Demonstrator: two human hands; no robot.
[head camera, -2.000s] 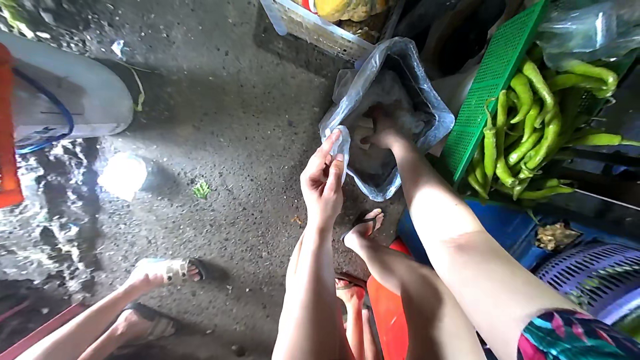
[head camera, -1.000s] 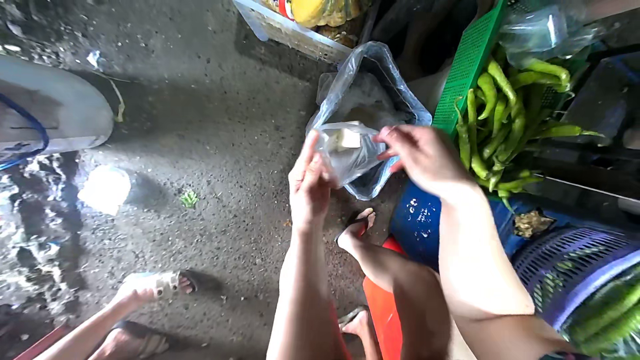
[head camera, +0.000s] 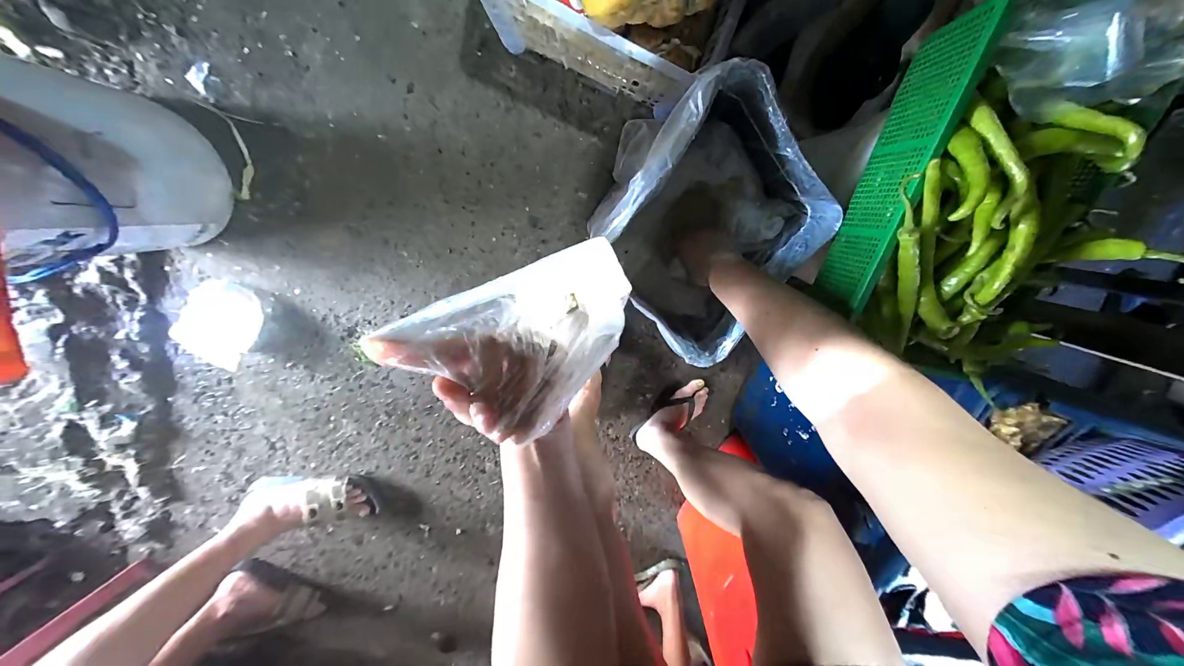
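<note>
My left hand (head camera: 495, 379) holds up a clear plastic bag (head camera: 583, 319), with the film lying over the palm and fingers; something pale is in its upper right part. My right hand (head camera: 708, 245) reaches down into a container lined with clear plastic (head camera: 795, 222); the fingers are in shadow and whether they hold anything is hidden. The container stands on the ground to the right of the held bag, and the two look apart.
Long green peppers (head camera: 990, 222) lie by a green plastic basket (head camera: 911, 139). A pale crate (head camera: 601, 46) stands at the top, a white bucket (head camera: 102, 157) at left. A person's sandalled feet (head camera: 314, 499) are lower left; a purple basket (head camera: 1119, 472) is at right.
A second ago both hands were together at the small bag over the container. My left hand has moved left with the bag, and my right hand has gone down into the container.
</note>
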